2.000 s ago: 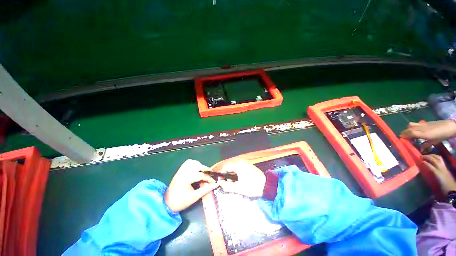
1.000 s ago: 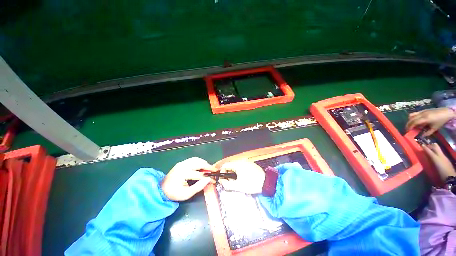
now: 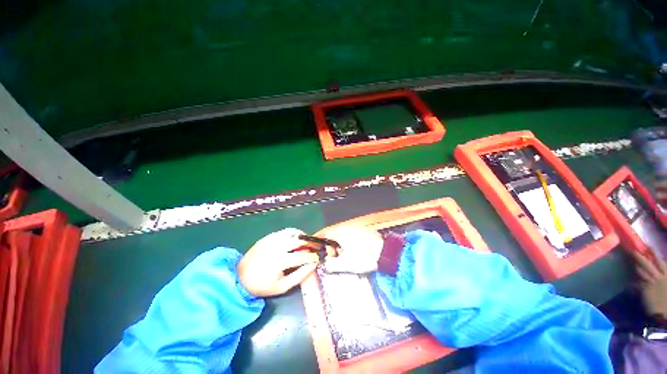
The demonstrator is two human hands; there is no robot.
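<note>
My left hand [image 3: 278,264] and my right hand [image 3: 352,250] meet above the upper left part of a tablet assembly [image 3: 366,310] in a red-orange protective frame [image 3: 409,212]. Between their fingertips are thin dark pieces [image 3: 319,245]; they look like tweezers and a small dark part, but the blur hides which is which. The right hand's fingers close around the dark tool. My right forearm covers part of the tablet, and its pale block glares.
Another framed tablet with an orange flex cable [image 3: 550,204] lies at right. A framed tablet [image 3: 380,123] is on the green belt. Stacked red frames [image 3: 36,292] stand at far left, below a grey-white post [image 3: 69,164]. A neighbouring worker's hand [image 3: 649,281] is at a frame at far right.
The framed tablet on the belt has moved right. The dark tool between my hands has tilted. The neighbour's hands have shifted, and the far-right framed tablet shows more fully.
</note>
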